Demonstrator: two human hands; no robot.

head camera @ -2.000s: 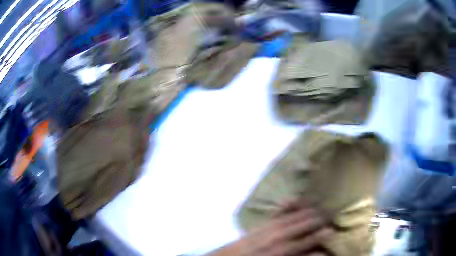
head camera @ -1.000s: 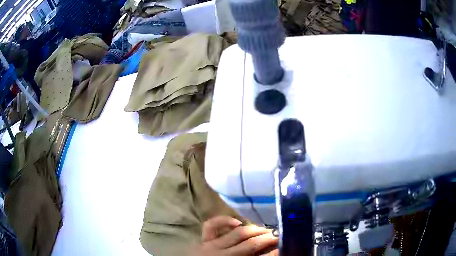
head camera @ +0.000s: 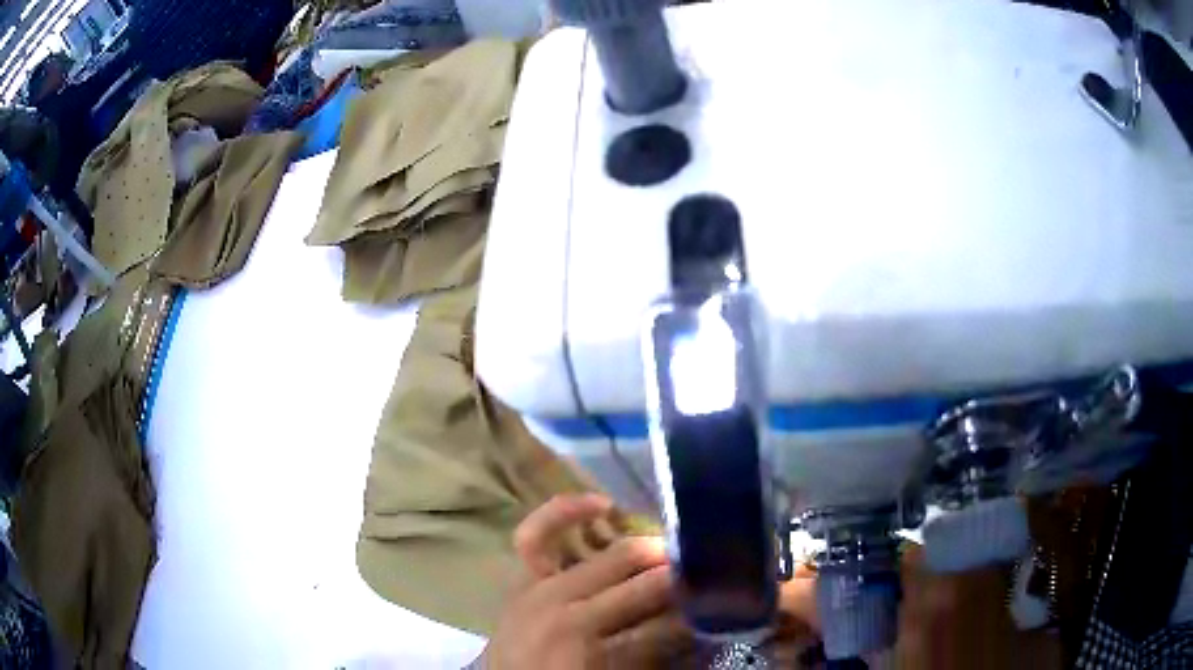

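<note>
A khaki-brown garment panel (head camera: pixel 438 491) lies on the white table, its right part hidden under the large white sewing machine head (head camera: pixel 916 196). My left hand (head camera: pixel 589 596) is at the panel's lower right edge with bent fingers, holding the cloth; its fingertips are hidden behind the chrome guard (head camera: pixel 713 458). The needle area is hidden. A bit of skin shows between the guard and the grey tension knob (head camera: pixel 857 609). A dim brown shape lies right of the knob; I cannot tell whether it is my right hand or cloth.
A stack of cut khaki panels (head camera: pixel 419 170) lies behind the worked panel. Brown pieces (head camera: pixel 85 511) hang over the left table edge, with a strip of zipper teeth (head camera: pixel 151 327) beside them. A grey ridged post (head camera: pixel 635 52) stands on the machine head. A dotted piece lies at far left.
The view has swung from the table to the machine head, which has since shifted slightly up and left in the picture. My left hand is still at the panel, with more fingers showing bent.
</note>
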